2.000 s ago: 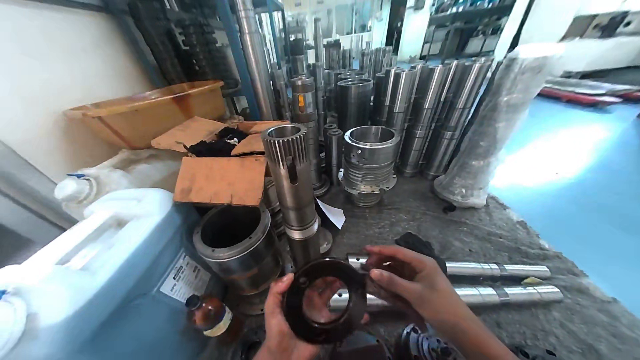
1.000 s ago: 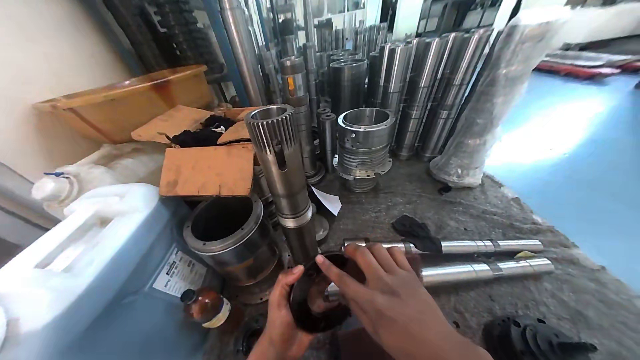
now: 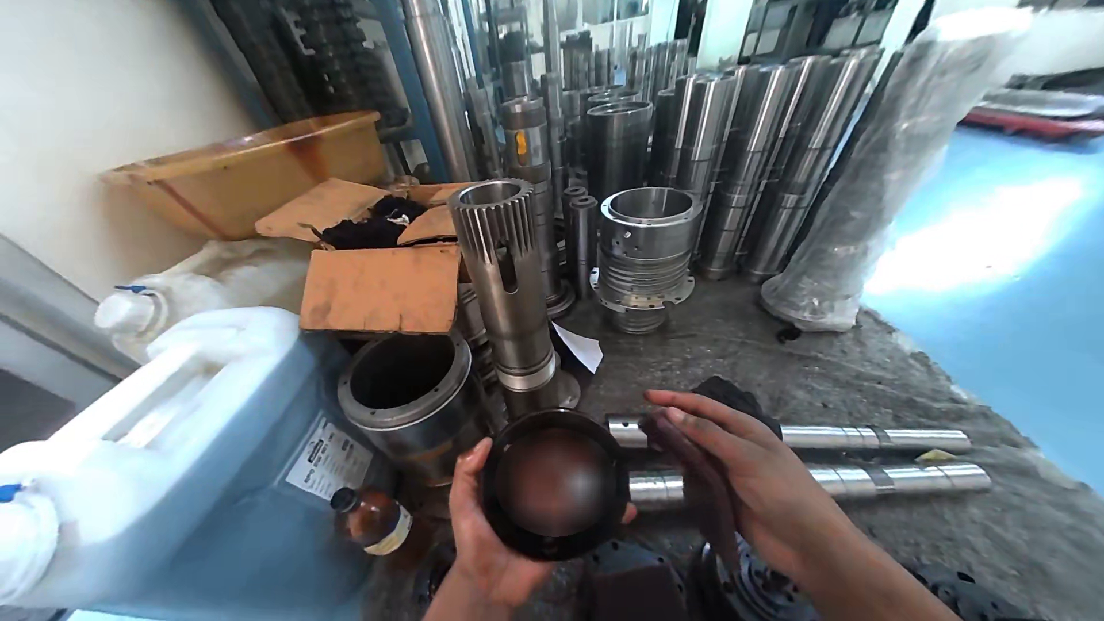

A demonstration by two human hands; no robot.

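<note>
My left hand (image 3: 496, 535) grips a dark round metal ring or cup (image 3: 555, 418) by its sides, with its round face turned up toward me; its middle is blurred. To the right of it, my right hand (image 3: 746, 466) holds a dark reddish-brown cloth (image 3: 703, 483) between thumb and fingers, apart from the ring. Behind the ring stands a splined hollow steel shaft (image 3: 509, 302). Two polished steel rods (image 3: 914, 479) lie on the right, partly behind my right hand.
At left are a blue-filled plastic jerrycan (image 3: 250, 500), a small brown bottle (image 3: 371, 520), a steel cylinder (image 3: 405, 423) and an open cardboard box (image 3: 379, 289). A threaded flanged sleeve (image 3: 649, 250), a plastic-wrapped column (image 3: 888, 172) and a black cloth (image 3: 733, 401) are beyond. Flanged parts (image 3: 759, 586) sit below.
My right hand has come off the ring to the right, and the reddish-brown cloth now shows in it. My left hand still holds the ring, whose round face is turned more toward me.
</note>
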